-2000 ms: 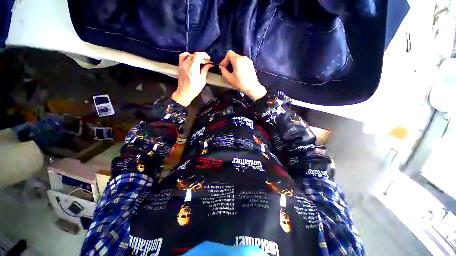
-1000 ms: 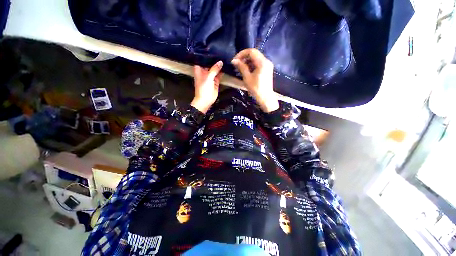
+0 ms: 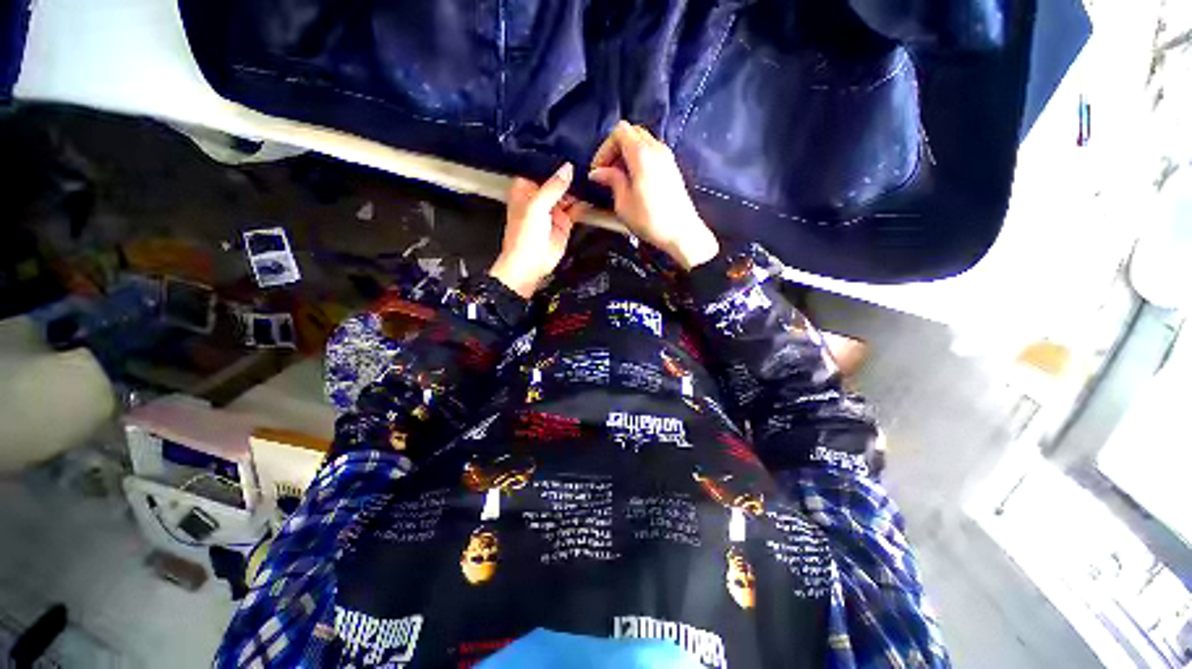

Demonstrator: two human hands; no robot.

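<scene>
A dark navy garment [image 3: 889, 248] lies over the white table edge, its rounded corners at left and right. Its shiny lining [image 3: 784, 131] is gathered in soft folds above my hands, with thin white basting stitches [image 3: 314, 98] across the cloth. My left hand [image 3: 533, 233] holds the hem edge [image 3: 556, 170] between thumb and fingers. My right hand [image 3: 646, 190] is just right of it, thumb and fingertips pinched together at the hem. A needle or thread at these fingertips is too small to make out.
The white tabletop [image 3: 105, 59] shows left of the garment, with a small dark stick [image 3: 1084, 120] on its right part. White-framed squares [image 3: 271, 258] and scraps lie on the floor at left. A white open box [image 3: 190, 457] stands below them. A bright window [image 3: 1150, 405] is at right.
Both hands first shifted right along the hem and came apart. Since then my right hand has moved slightly left, closer to my left hand, and its fingers have drawn together at the cloth.
</scene>
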